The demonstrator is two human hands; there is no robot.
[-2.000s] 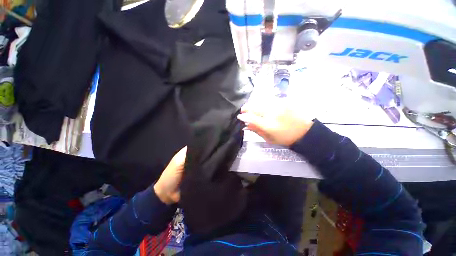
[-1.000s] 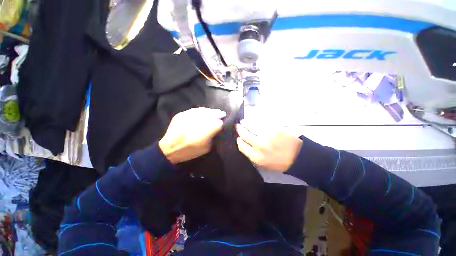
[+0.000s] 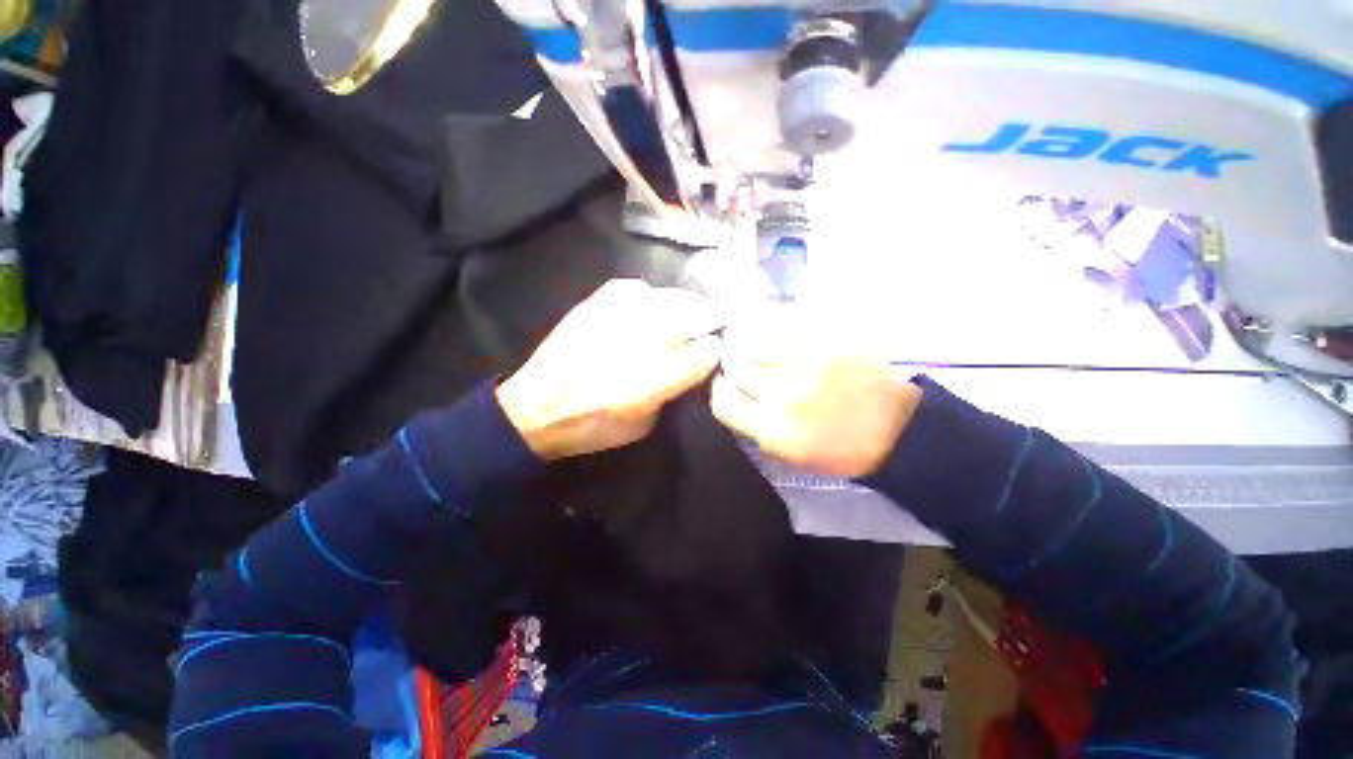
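Observation:
A black garment piece [image 3: 356, 282] lies left of the needle area and hangs over the table's front edge into my lap. My left hand [image 3: 616, 371] holds its right edge just in front of the presser foot [image 3: 784, 245]. My right hand [image 3: 816, 408] grips the same edge, with its fingertips close to my left fingertips. The cloth between the fingertips is mostly hidden. The white sewing machine [image 3: 1098, 89] with a blue stripe stands above my hands. Bright glare washes out the needle area.
Purple and white scraps [image 3: 1135, 260] lie by the machine arm. Scissors [image 3: 1291, 349] lie at the right. A round disc with a yellowish rim [image 3: 356, 37] is at the top left. Another black garment [image 3: 126, 208] hangs at the left table edge. A red crate [image 3: 475, 697] is below.
Over two seconds, my left hand has risen from the lower cloth to meet my right hand near the presser foot. Since one second ago, the hands have drawn closer together and the view has shifted slightly.

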